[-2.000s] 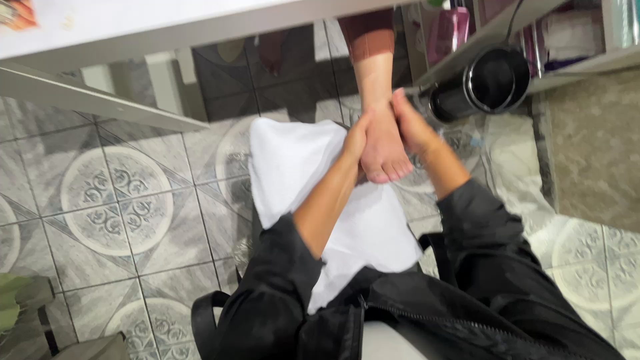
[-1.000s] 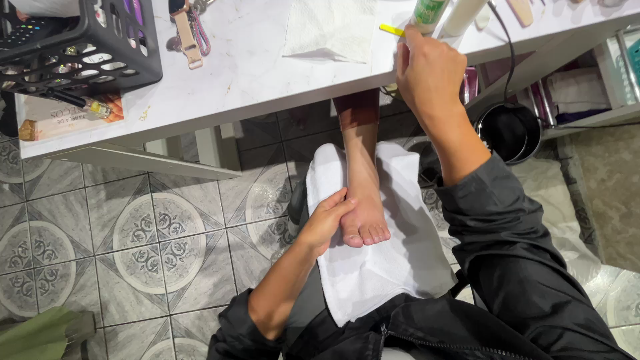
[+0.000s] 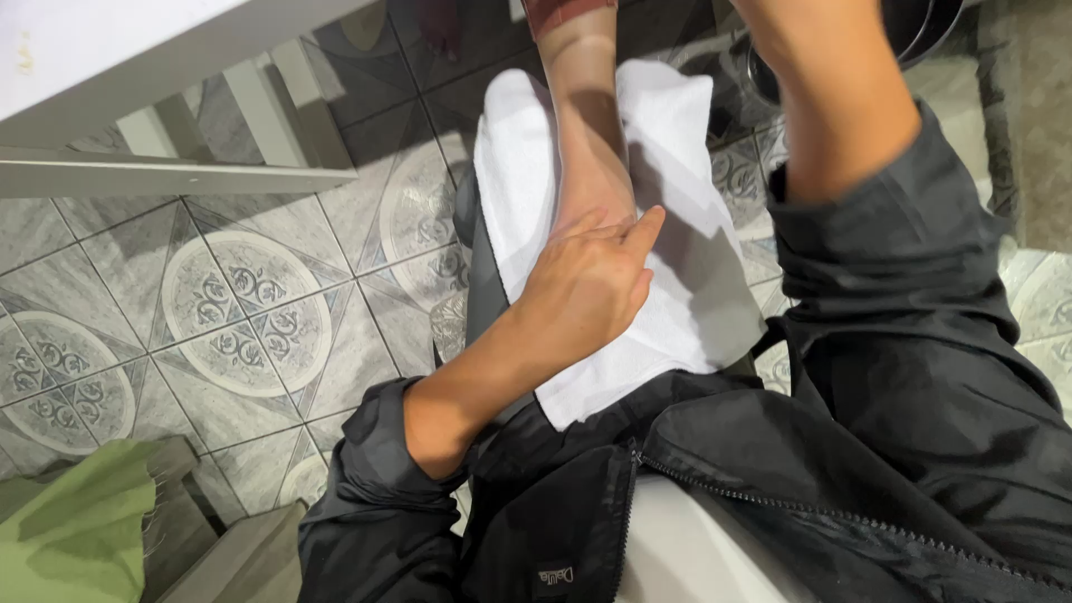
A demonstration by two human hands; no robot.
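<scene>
Another person's bare foot and ankle (image 3: 589,167) come down from the top of the view, below a reddish-brown trouser hem (image 3: 569,15). Under the foot a white towel (image 3: 695,276) lies across my lap. My left hand (image 3: 590,280) lies over the front of the foot with its fingers spread and hides the toes. Of my right arm, the bare forearm (image 3: 846,109) reaches up past the top edge, so the right hand is out of sight.
A white table (image 3: 126,67) with a pale lower frame (image 3: 251,177) takes up the upper left. Part of a dark round container (image 3: 925,29) shows at the upper right. Green cloth (image 3: 79,523) hangs at the lower left, above patterned floor tiles (image 3: 247,314).
Two seconds ago both hands were around the foot; one second ago my right hand was at items on the table. My left hand now covers the toes. The view has shifted.
</scene>
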